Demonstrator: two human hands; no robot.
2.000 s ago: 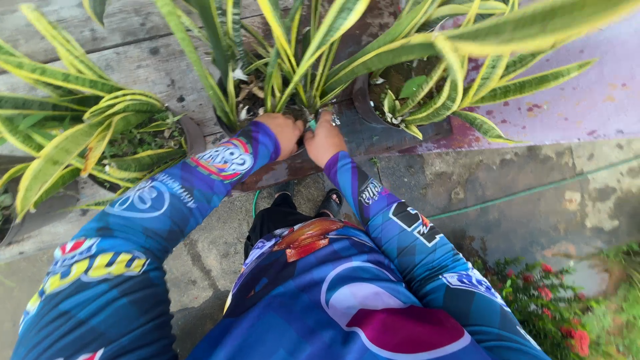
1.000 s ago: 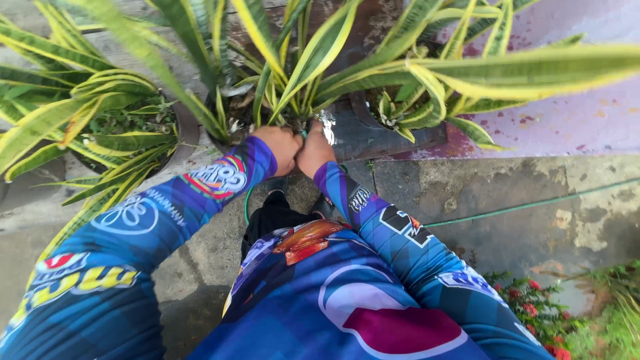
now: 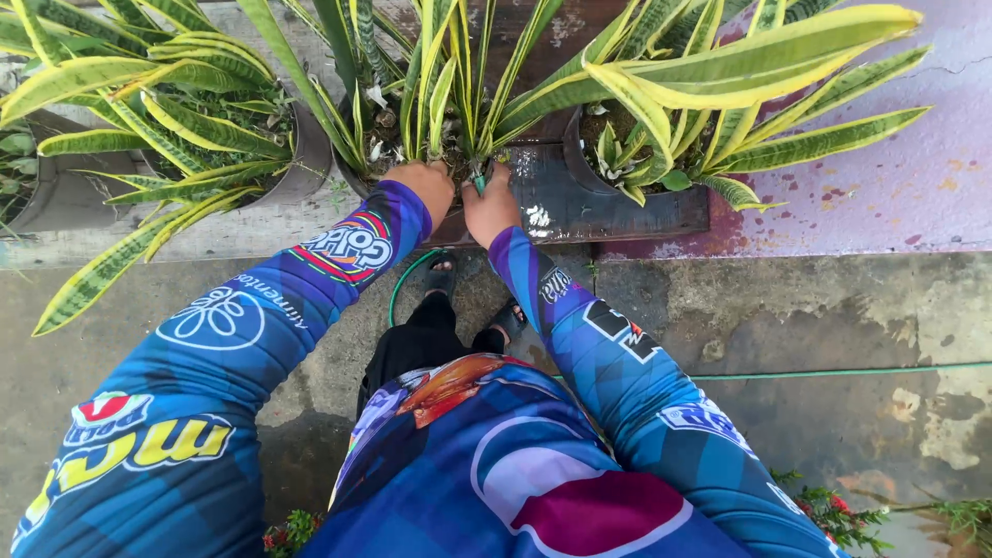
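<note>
My left hand [image 3: 428,186] is down at the near rim of the middle pot, its fingers curled at the base of a snake plant [image 3: 438,108]; its fingertips are hidden among the leaves and soil. Close to its right, my right hand [image 3: 492,203] has its thumb and fingers around the end of a green hose [image 3: 480,184] at the pot's edge. Dry bits lie on the soil [image 3: 380,151] left of the stems. Whether my left hand grips anything is not visible.
Potted snake plants stand left [image 3: 310,159] and right [image 3: 577,151], their long leaves reaching outward. A wet dark board [image 3: 620,213] lies beneath the pots. The green hose [image 3: 806,374] crosses the concrete floor. Red-flowered plants [image 3: 841,508] grow at lower right.
Both hands stay close together at the middle pot's near edge. The view has shifted somewhat.
</note>
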